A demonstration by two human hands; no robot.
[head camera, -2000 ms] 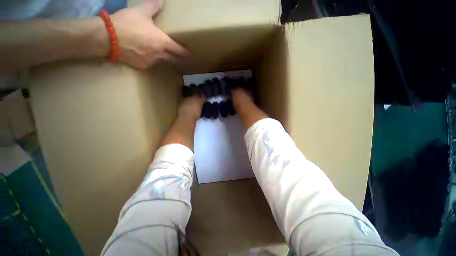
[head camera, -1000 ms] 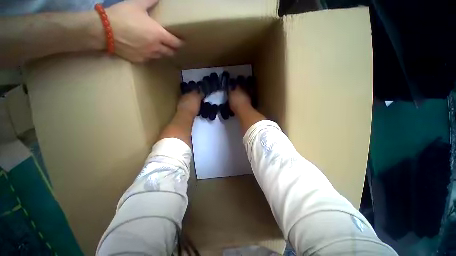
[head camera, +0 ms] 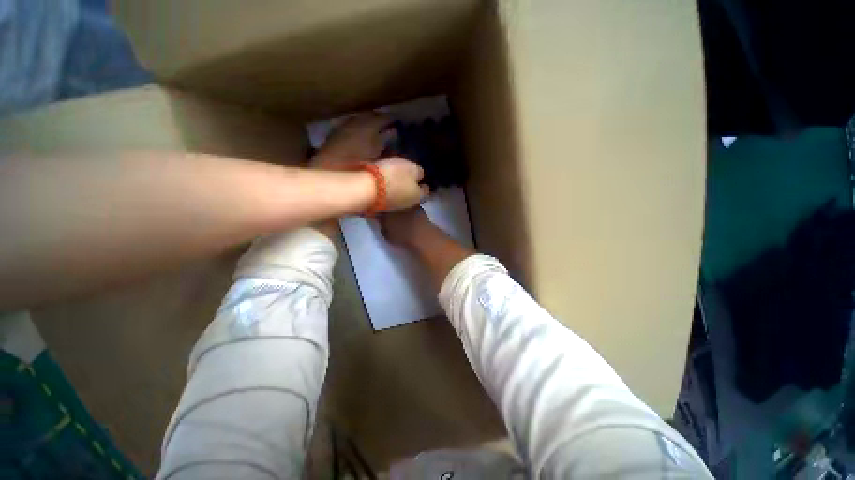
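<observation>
A deep tan carton (head camera: 609, 216) stands open in front of me. A white divider sheet (head camera: 394, 281) lies at its bottom. Black oval parts (head camera: 436, 150) sit packed together on the sheet's far right part, blurred and dark. My left hand (head camera: 352, 141) is at the sheet's far left, partly hidden by another person's forearm. My right hand (head camera: 405, 225) is over the middle of the sheet, partly behind that person's hand. Whether my fingers hold any parts cannot be seen.
Another person's bare arm (head camera: 187, 211) with a red bead bracelet reaches in from the left; the hand is between mine. Dark sheets or parts (head camera: 787, 300) lie on a green surface at the right. Green floor with yellow-black tape shows at lower left.
The other person's hand has left the carton's far left edge and reached inside over my hands. My right hand has moved left and nearer. The carton appears shifted and turned in view.
</observation>
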